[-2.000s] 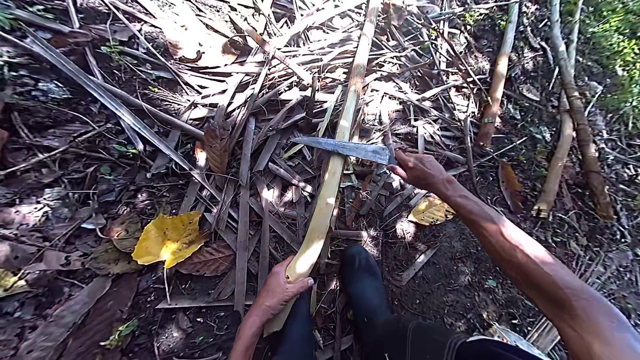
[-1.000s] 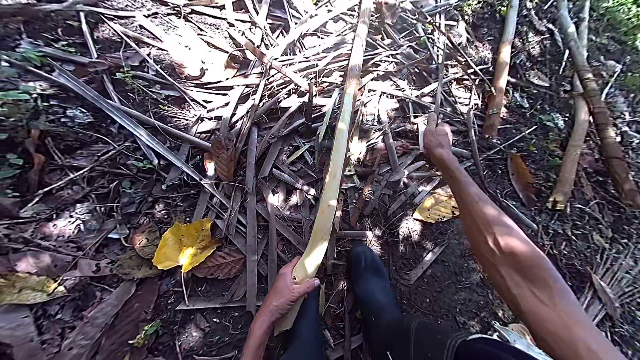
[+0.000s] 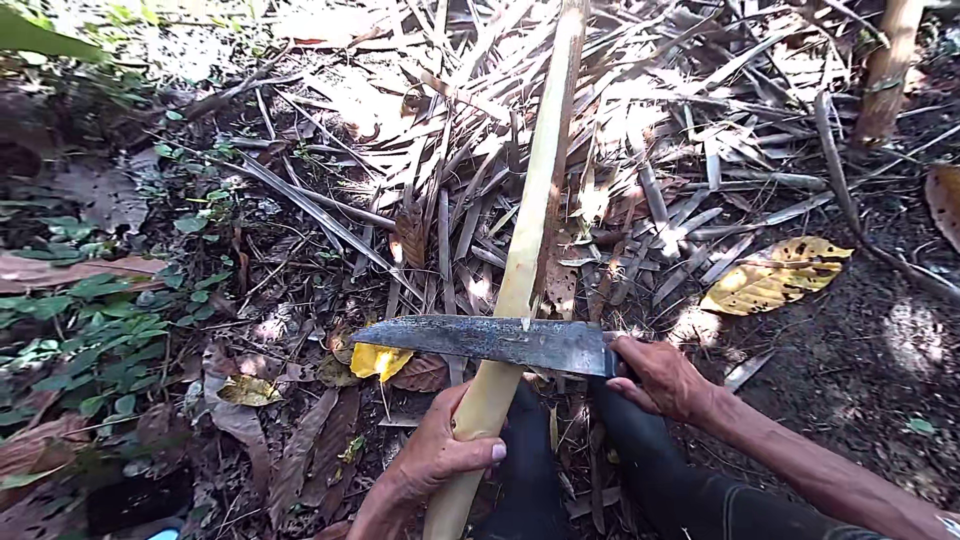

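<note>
A long, pale wooden pole (image 3: 525, 247) runs from the bottom centre up to the top of the view, its upper right side still brown with bark. My left hand (image 3: 450, 442) is wrapped around its lower part. In my right hand (image 3: 664, 375) is the handle of a machete (image 3: 487, 339), whose broad, dark, worn blade lies across the pole just above my left hand, tip to the left. A small pale sliver shows at the blade's upper edge. Whether the edge bites into the wood cannot be told.
Dry strips and shavings (image 3: 465, 97) cover the ground ahead. Dark boots (image 3: 637, 435) stand below the blade. A yellow spotted leaf (image 3: 780, 277) lies at right, another yellow leaf (image 3: 381, 361) behind the blade tip. A brown log (image 3: 889, 75) is at upper right, green plants (image 3: 97, 322) at left.
My right hand has come down from farther up on the right, and the machete blade is now across the pole near my left hand. My left hand keeps its hold. The view has shifted left.
</note>
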